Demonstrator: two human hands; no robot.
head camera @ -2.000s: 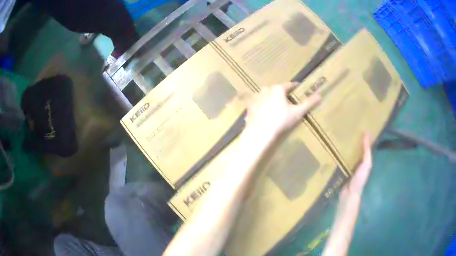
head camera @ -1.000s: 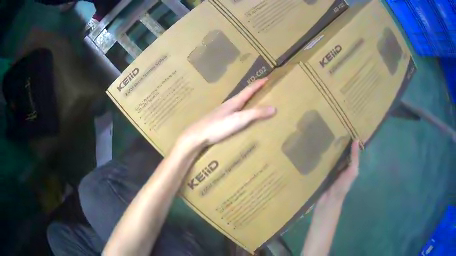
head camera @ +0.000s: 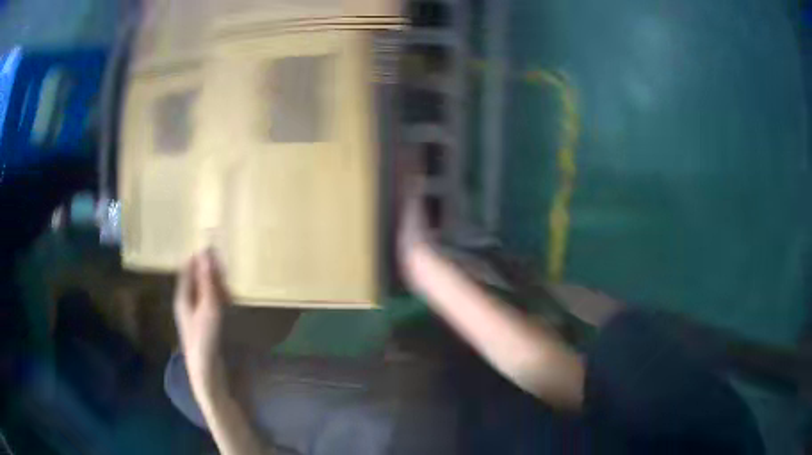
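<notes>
The view is strongly blurred. Brown cartons with dark printed pictures lie side by side in front of me. The nearer right carton (head camera: 303, 204) has its long side towards the slatted stand (head camera: 456, 115); a narrower-looking carton (head camera: 160, 200) is at its left. My left hand (head camera: 200, 289) is at the near edge, by the seam between these two, fingers on the carton edge. My right hand (head camera: 412, 222) lies along the right carton's dark right side. Both hands are on the right carton; the exact finger contact is blurred.
Grey bars of the stand run along the right of the cartons. A yellow line (head camera: 563, 178) crosses the green floor (head camera: 686, 160). Blue objects (head camera: 53, 98) are at the upper left. My grey-clad legs (head camera: 294, 400) and dark sleeve (head camera: 668, 382) show at the bottom.
The view has swung round, and the cartons now appear at the left. My left hand has moved off the carton tops to the near edge. My right hand is along a carton side.
</notes>
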